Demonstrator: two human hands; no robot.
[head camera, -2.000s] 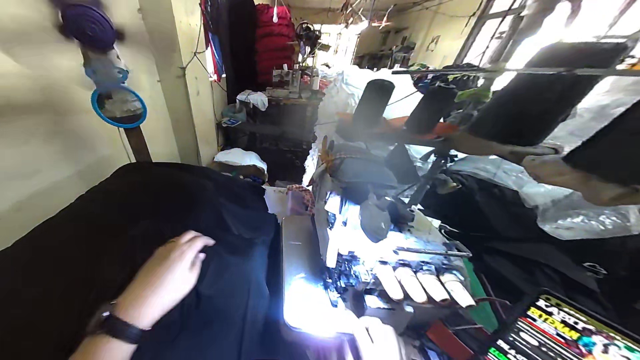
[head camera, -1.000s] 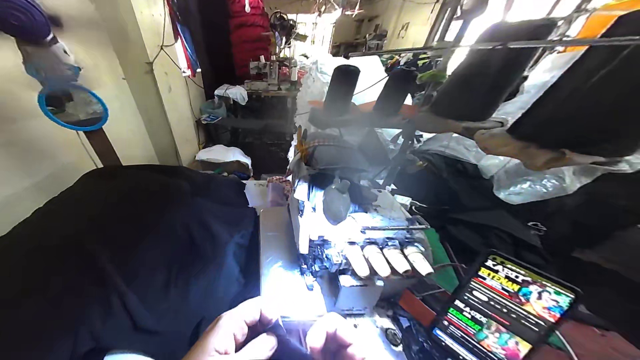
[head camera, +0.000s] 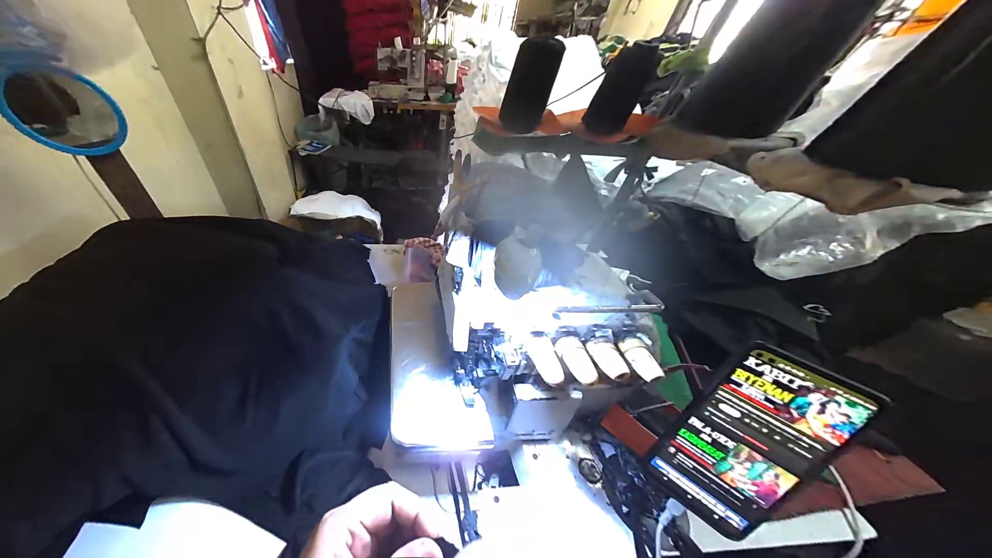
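An overlock sewing machine (head camera: 527, 294) with a bright lamp glare over its head stands at the centre. Its metal cloth plate (head camera: 434, 372) juts out toward me. My left hand (head camera: 380, 523) is at the bottom edge, fingers curled, just below the plate; a bit of dark material shows by its fingertips, the rest is cut off by the frame. My right hand is not visible. A big heap of black fabric (head camera: 194, 333) fills the left side, close beside the plate. White pieces (head camera: 178, 531) lie at the lower left.
A lit smartphone (head camera: 767, 434) with a cable leans at the right. Black thread cones (head camera: 532, 85) stand on a rack above the machine, near clear plastic bags (head camera: 814, 240). A blue-rimmed mirror (head camera: 62, 108) is at the left wall. Another sewing table (head camera: 411, 103) stands farther back.
My left hand, spread on the black fabric two seconds ago, is now near the plate's front. My right hand, seen beside it one second ago, is out of view.
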